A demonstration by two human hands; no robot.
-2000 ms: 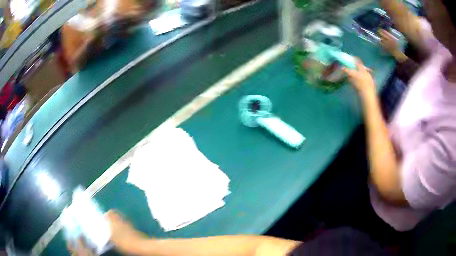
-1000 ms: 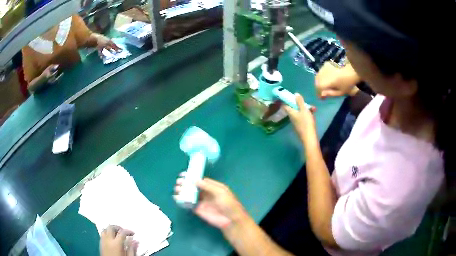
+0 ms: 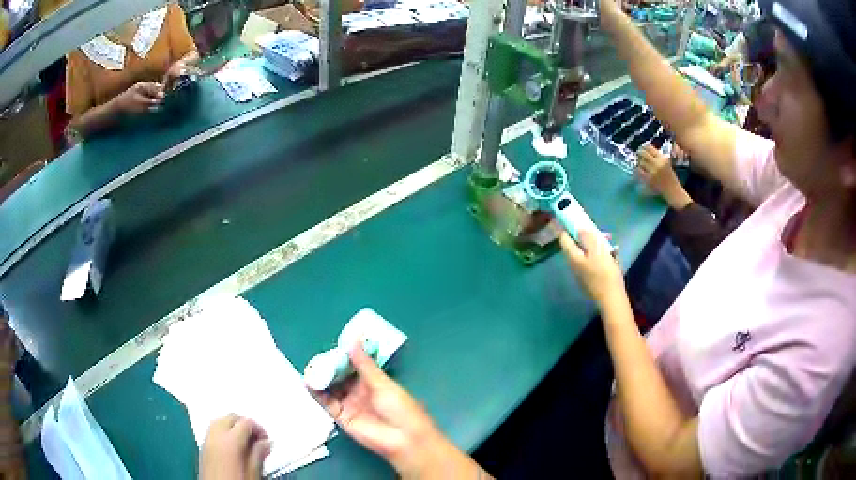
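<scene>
My right hand holds a turquoise handheld unit at the lower middle, over the green bench. Its pale handle end points towards me and its head is angled away, partly hidden by my fingers. My left hand rests at the lower edge of the fanned white sheets, fingers bent on them. The picture's lower edge cuts it off, and I cannot tell if it grips a sheet.
A pale bluish wrapped bundle lies at lower left. A green press stands ahead; a neighbour in pink holds another turquoise unit there. A carton lies on the belt. A black parts tray lies beyond. A worker in orange sits opposite.
The unit in my right hand has tipped from upright to pointing its handle end at me. The neighbour's far arm has risen to the press, whose head is now above the other unit.
</scene>
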